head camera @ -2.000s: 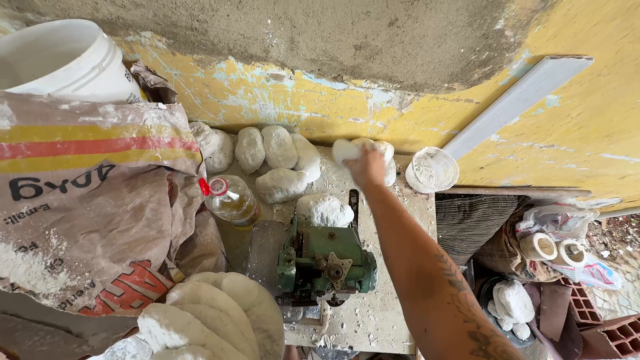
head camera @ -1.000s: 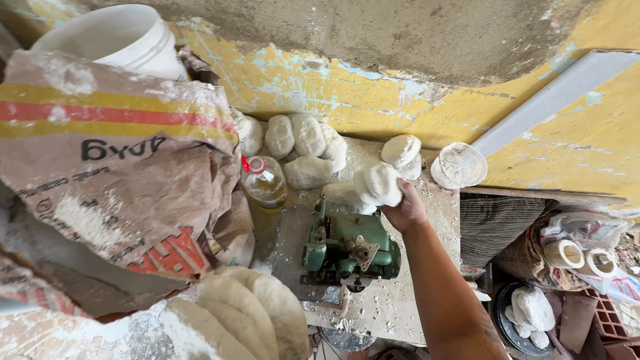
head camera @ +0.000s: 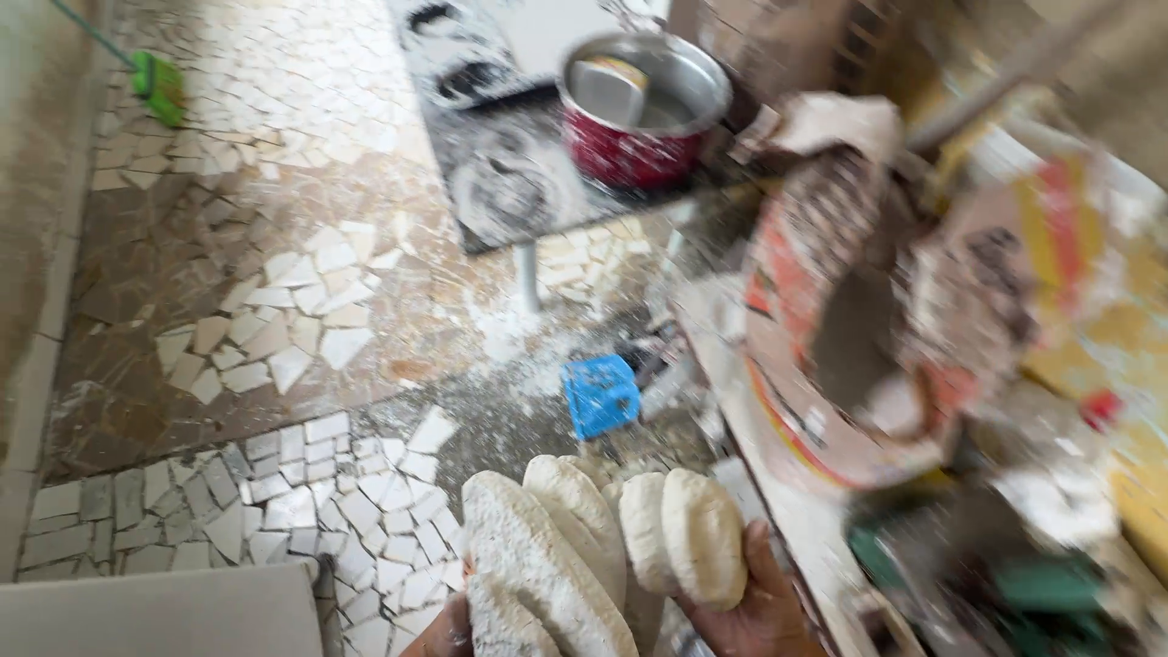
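Note:
Low in the head view, my left hand (head camera: pixel 447 628) holds several large off-white, powdery lumps (head camera: pixel 538 566) from their left side; most of its fingers are hidden. To their right my right hand (head camera: pixel 762 607) grips two smaller rounded white lumps (head camera: pixel 704 538) standing side by side, touching or almost touching the larger ones. An open paper sack (head camera: pixel 789 365) dusted with white powder stands on the bench at the right. A green metal machine (head camera: pixel 1040 584), blurred, sits at the lower right.
A red pot (head camera: pixel 630 151) with a container inside stands on a powder-dusted black table (head camera: pixel 511 196). Below lie a blue plastic object (head camera: pixel 600 397) and broken-tile flooring (head camera: pixel 292 274). A green broom head (head camera: pixel 160 87) is at the upper left, a pale flat surface (head camera: pixel 164 616) at the lower left.
The view has swung far to the left. My right hand, which took white lumps from beside the wall and held them over the machine, now holds two beside the larger ones. My left hand has come into view.

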